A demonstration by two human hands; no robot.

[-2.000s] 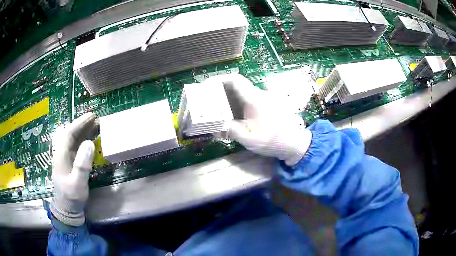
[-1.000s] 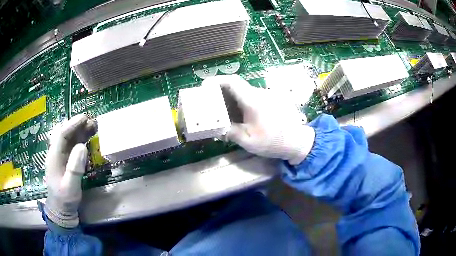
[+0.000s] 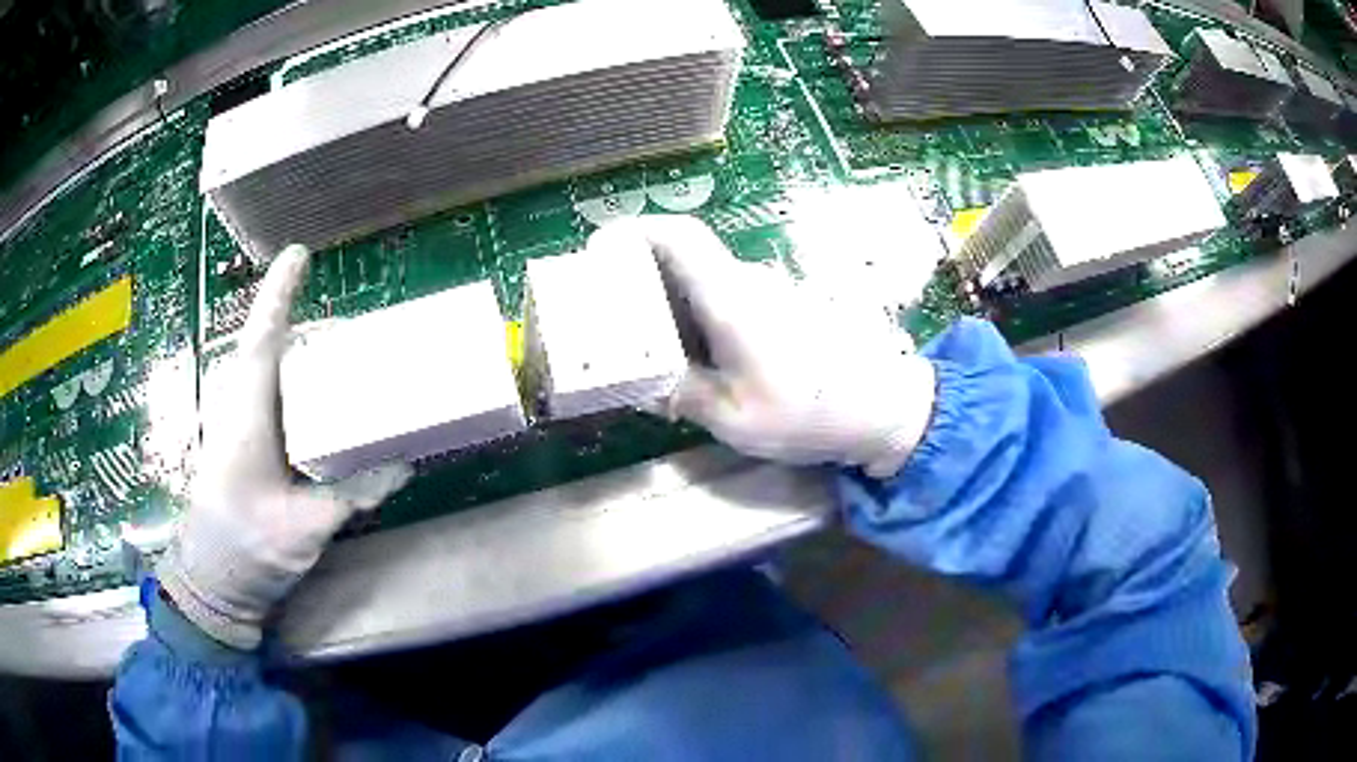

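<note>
Two small silver finned heat sinks sit side by side near the front edge of the green circuit board. My right hand, in a white glove, grips the right small heat sink at its right end, with fingers behind and thumb in front. My left hand, also gloved, is spread around the left end of the left small heat sink, index finger pointing rearward and thumb along the front. Whether it presses on the block is hard to tell. A yellow strip shows between the two blocks.
A large heat sink with a thin black lead over it stands at the rear. More boards with heat sinks continue to the right. Yellow strips lie on the left. A metal rail runs along the front.
My left hand has opened from a loose curl and moved right, around the left block's end. My right hand stays on the right block. The view has shifted slightly.
</note>
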